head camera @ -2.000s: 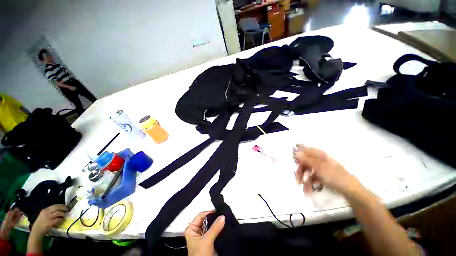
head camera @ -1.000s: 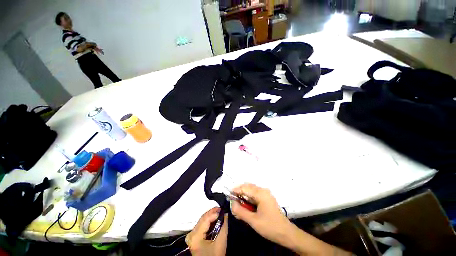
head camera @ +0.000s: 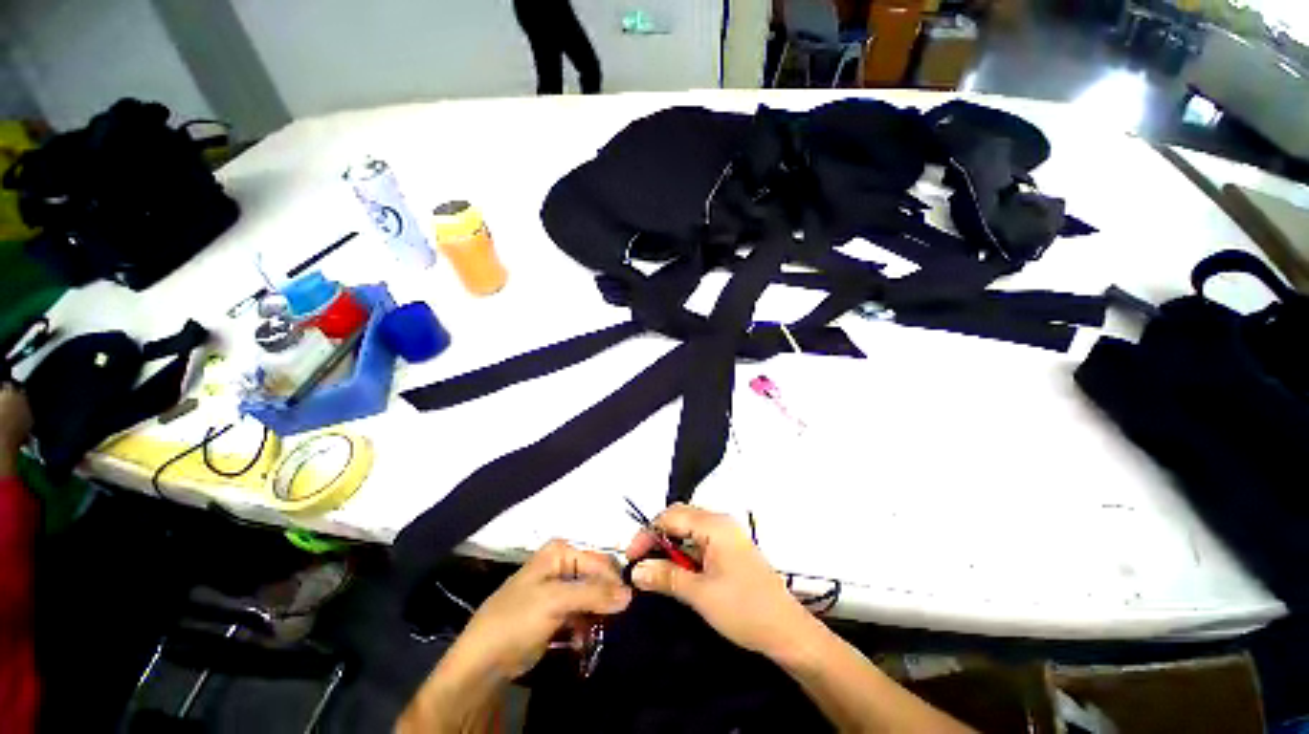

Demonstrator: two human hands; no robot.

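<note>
My right hand (head camera: pixel 718 574) holds thread snips (head camera: pixel 663 541) with a red-black grip, their blades pointing up and left. My left hand (head camera: pixel 553 609) pinches a small part of the black article (head camera: pixel 632 667) at the table's front edge, touching or nearly touching the right hand's fingertips. A small dark shiny fitting (head camera: pixel 590 645) hangs below the left fingers. A long black strap (head camera: pixel 704 430) runs from the black bag pile (head camera: pixel 675 179) down to the hands. What exactly lies between the fingertips is too small to tell.
White table (head camera: pixel 948 473); pink object (head camera: pixel 777 396) mid-table. Left: spray can (head camera: pixel 388 212), orange bottle (head camera: pixel 470 247), blue tool tray (head camera: pixel 345 390), masking tape (head camera: pixel 323 470). Right: black bag (head camera: pixel 1220 387); cardboard box (head camera: pixel 1163 696) below the table. Another person's red sleeve (head camera: pixel 17 602) is at the left edge.
My right hand first came in from the right to the left hand, with the snips. Now both hands are close together and the left has turned. The view has shifted; the standing person is mostly cut off.
</note>
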